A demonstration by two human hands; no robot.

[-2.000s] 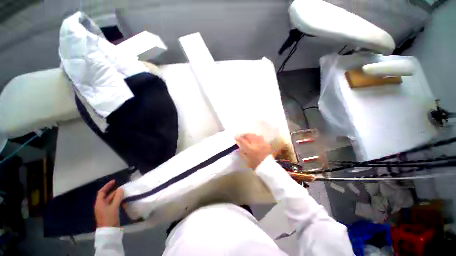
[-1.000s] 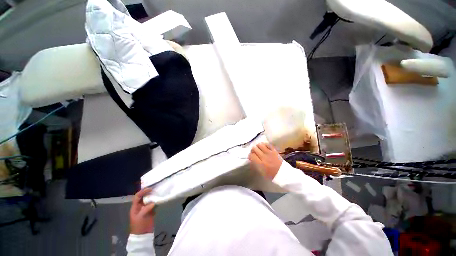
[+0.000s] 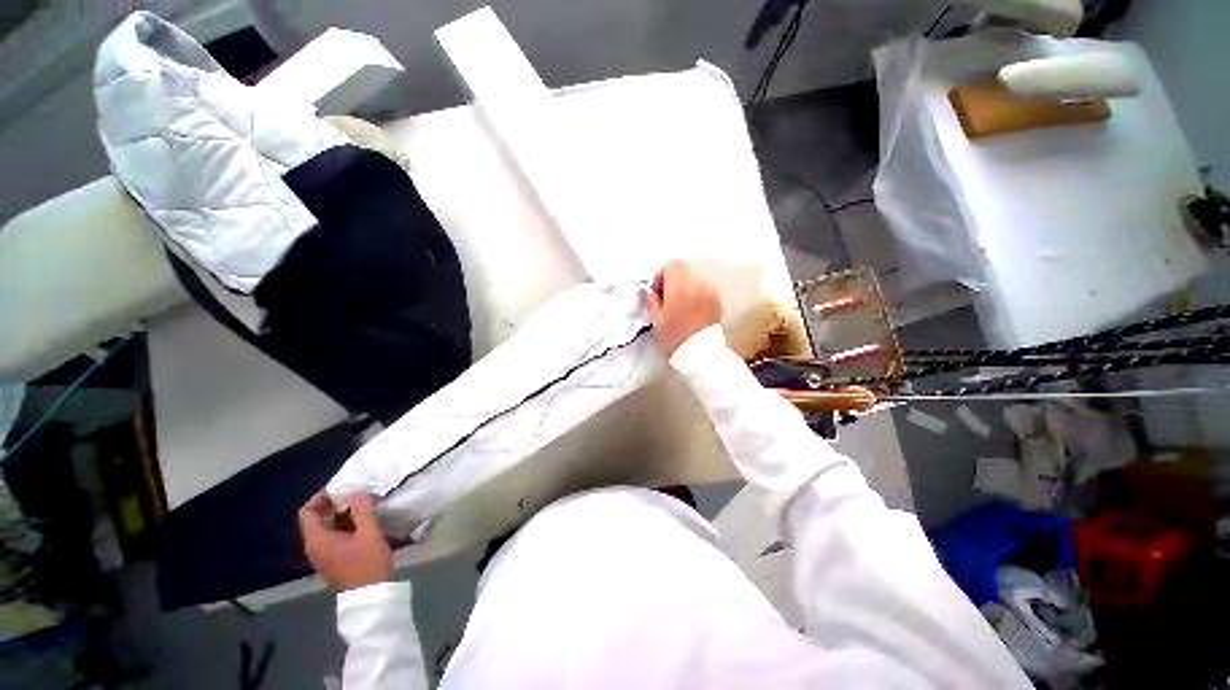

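A white lining sleeve (image 3: 499,404) lies lengthwise over the sleeve board (image 3: 728,286), with a thin dark line running along it. My left hand (image 3: 347,542) grips its near-left end. My right hand (image 3: 685,307) holds its other end by the top edge, fingers closed on the cloth. The scorched rounded end of the board shows just beyond my right hand. The steam iron (image 3: 826,399) stands right of the board, its orange-brown handle showing; its soleplate is mostly hidden.
The garment body (image 3: 371,276) is heaped behind left. A long white block (image 3: 519,135) lies behind the sleeve on the pressing table (image 3: 648,175). The iron rest (image 3: 847,328) is right, with hoses (image 3: 1066,353) trailing right. A navy piece (image 3: 243,519) lies at left.
The wide dark strip on the sleeve has given way to a thin dark line. My right hand has moved from the sleeve's near side up to its end edge. The camera view has shifted.
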